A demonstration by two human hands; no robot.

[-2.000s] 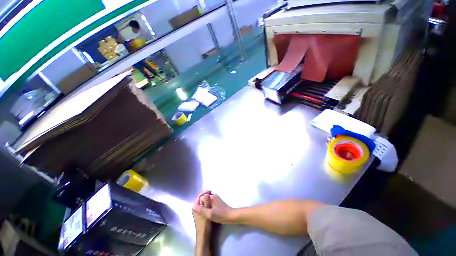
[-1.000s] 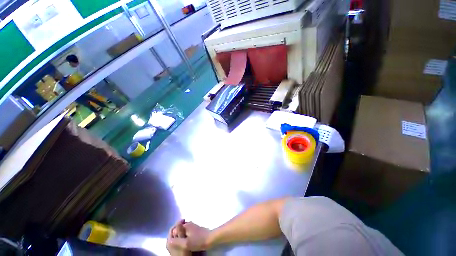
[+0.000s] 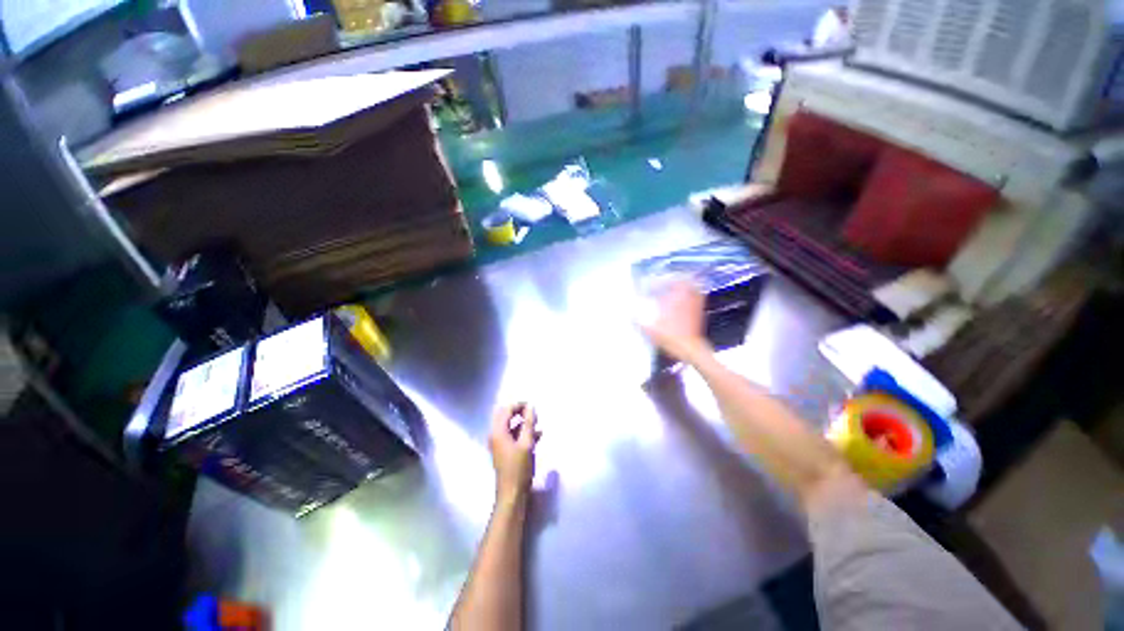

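A black retail box in shiny film (image 3: 730, 296) lies on the metal table (image 3: 592, 493) near the tunnel mouth. My right hand (image 3: 674, 325) is blurred, over the left end of this box; whether its fingers grip is unclear. My left hand (image 3: 515, 431) is above the table's middle, empty, fingers loosely curled and slightly apart. A row of black boxes with white end labels (image 3: 308, 413) stands at the table's left.
Shrink tunnel with red curtains (image 3: 918, 203) is at right back. Yellow tape dispenser (image 3: 883, 441) is at the right edge, a blue-orange tape gun (image 3: 226, 614) at bottom left. A yellow roll (image 3: 364, 333) lies behind the boxes. Cardboard sheets (image 3: 333, 210) stand behind; a carton (image 3: 1048, 518) is at right.
My clasped hands have parted. My right hand has reached forward to the box. The box has moved from the tunnel's rollers onto the table. The view has turned left again.
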